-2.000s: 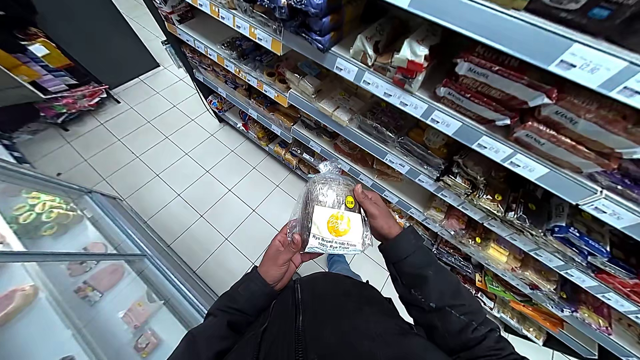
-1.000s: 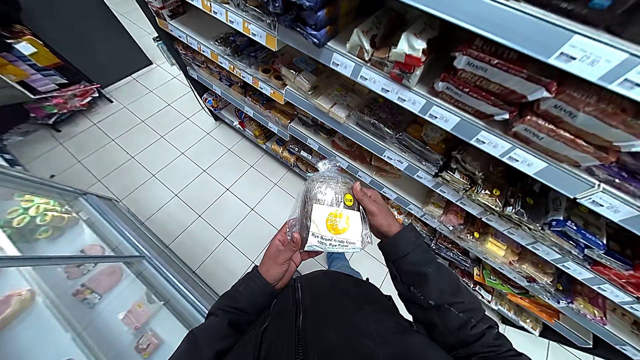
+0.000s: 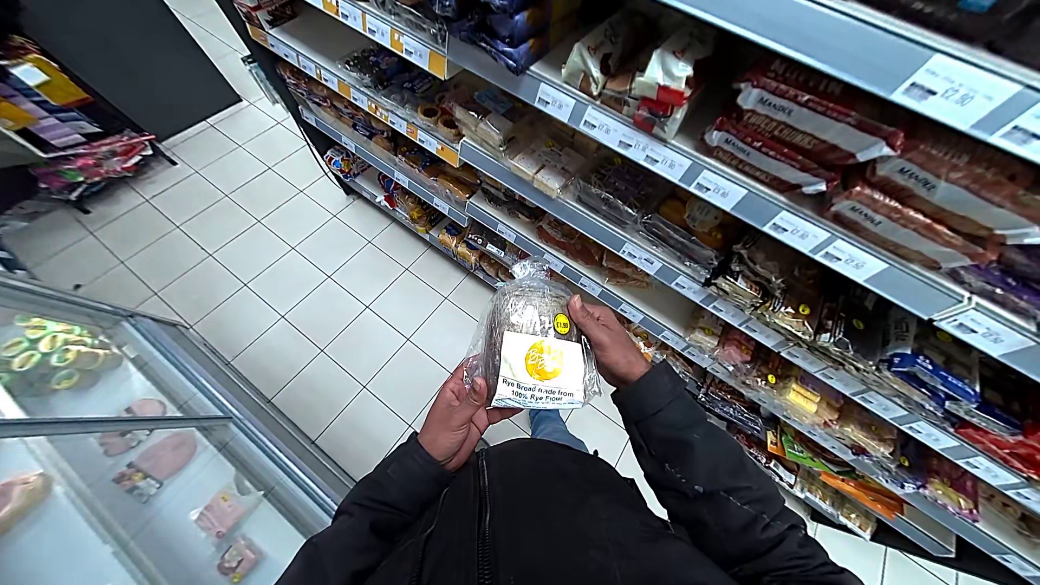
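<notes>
A loaf of rye bread in a clear plastic bag (image 3: 532,337) is held between both hands in front of my dark jacket. Its front bears a white label with a yellow circle, and a small round yellow price sticker is near the top right. My left hand (image 3: 457,414) grips the loaf's lower left side, thumb toward the front. On the upper right side, my right hand (image 3: 608,340) holds it with the thumb along the edge. The bag's gathered end points away from me. The fingers behind the loaf are mostly hidden.
Shelves of packaged bread and cakes (image 3: 634,146), with price tags on their edges, run along the right. A glass-topped display case (image 3: 268,439) with packed meats stands at the left. Beyond it is a rack of goods (image 3: 57,106). White floor tiles (image 3: 301,268) lie between them.
</notes>
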